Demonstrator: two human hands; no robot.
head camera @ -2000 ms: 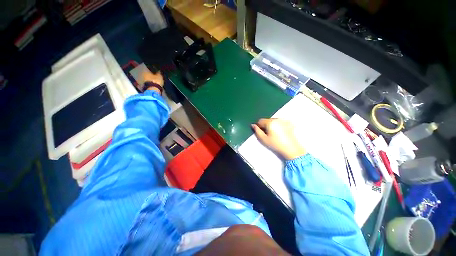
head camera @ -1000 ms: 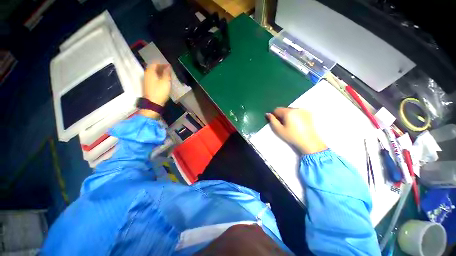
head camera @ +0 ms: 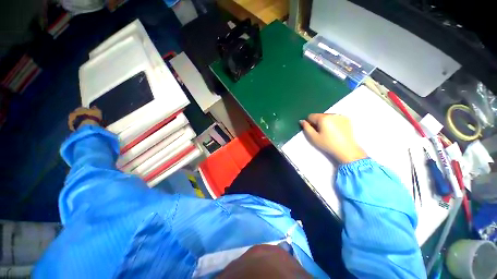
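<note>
My left hand (head camera: 85,116) is at the near left corner of the top tray (head camera: 167,90) of a white stack, beside the dark tablet panel (head camera: 123,98) lying in it. Its fingers are small and partly hidden, so I cannot tell whether they grip the tray or the panel. My right hand (head camera: 333,133) rests on the left part of the white board (head camera: 376,128), fingers loosely curled, with nothing visible in it.
A black fan-like device (head camera: 240,50) stands on the green mat (head camera: 283,76). A clear case (head camera: 339,59), tweezers (head camera: 415,177), a blue screwdriver (head camera: 437,177), red pens, a tape roll (head camera: 464,122) and a white cup (head camera: 473,259) lie right. A red bin (head camera: 229,158) is below the bench edge.
My left hand has moved from beside the bench, right of the stack, over to the stack's left side. My right hand has stayed on the board. The view has shifted.
</note>
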